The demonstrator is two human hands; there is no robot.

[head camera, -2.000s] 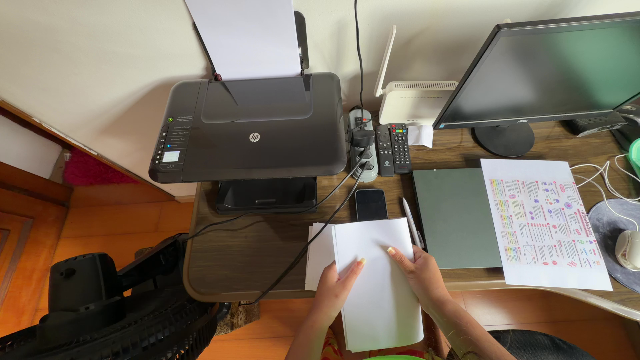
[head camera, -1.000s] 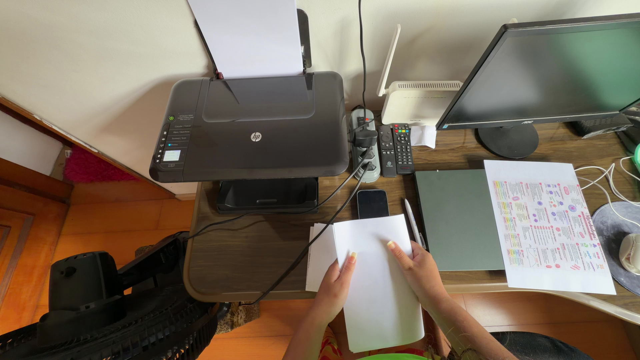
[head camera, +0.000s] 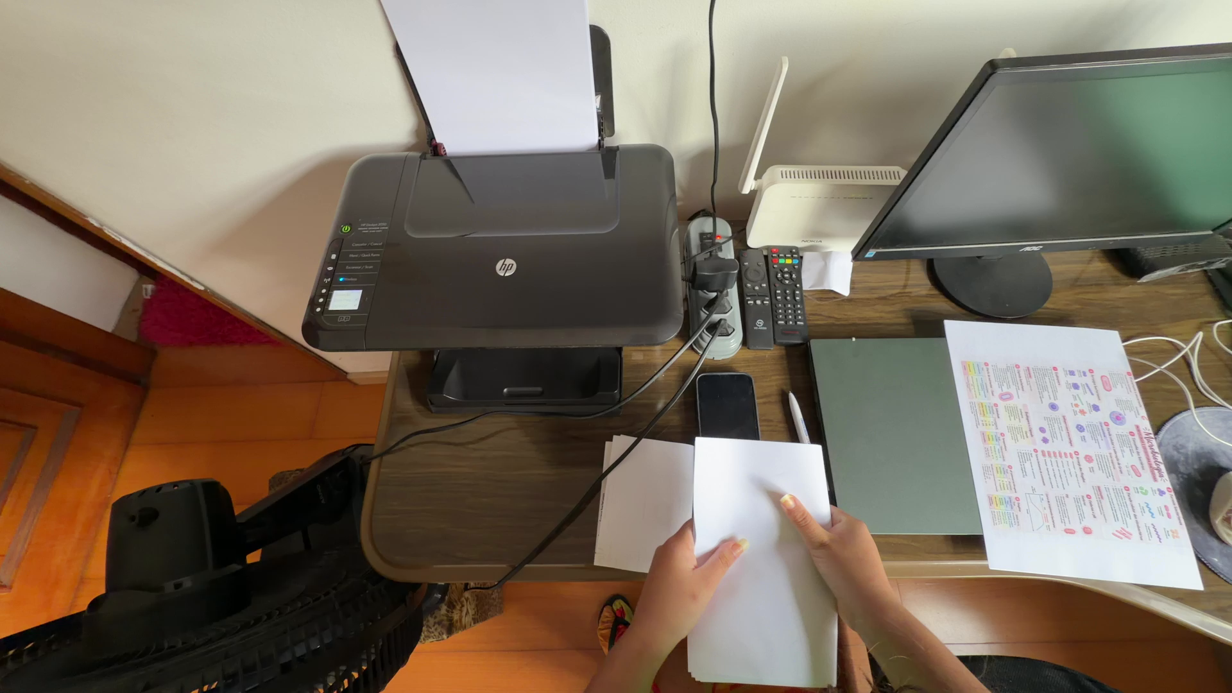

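Both hands hold a stack of white paper sheets (head camera: 760,616) over the front edge of the desk. My left hand (head camera: 688,582) grips its left side, thumb on top; my right hand (head camera: 837,549) grips the right side in the same way. More white sheets (head camera: 647,491) lie on the desk to the left, partly hidden by the stack. Just beyond the stack are a black smartphone (head camera: 728,404) and a white pen (head camera: 798,418). A black HP printer (head camera: 510,260) stands at the back left with white paper (head camera: 510,77) upright in its rear feed.
Black cables (head camera: 616,467) cross the desk from a power strip (head camera: 715,322). Beside it lie two remote controls (head camera: 787,308), with a white router (head camera: 818,207) behind. A grey-green folder or flat box (head camera: 890,433), a printed sheet (head camera: 1068,452) and a monitor (head camera: 1049,164) are at right; a black fan (head camera: 212,597) stands at lower left.
The held stack has moved slightly down and more of the pen shows beyond it. Both hands keep their hold on the paper.
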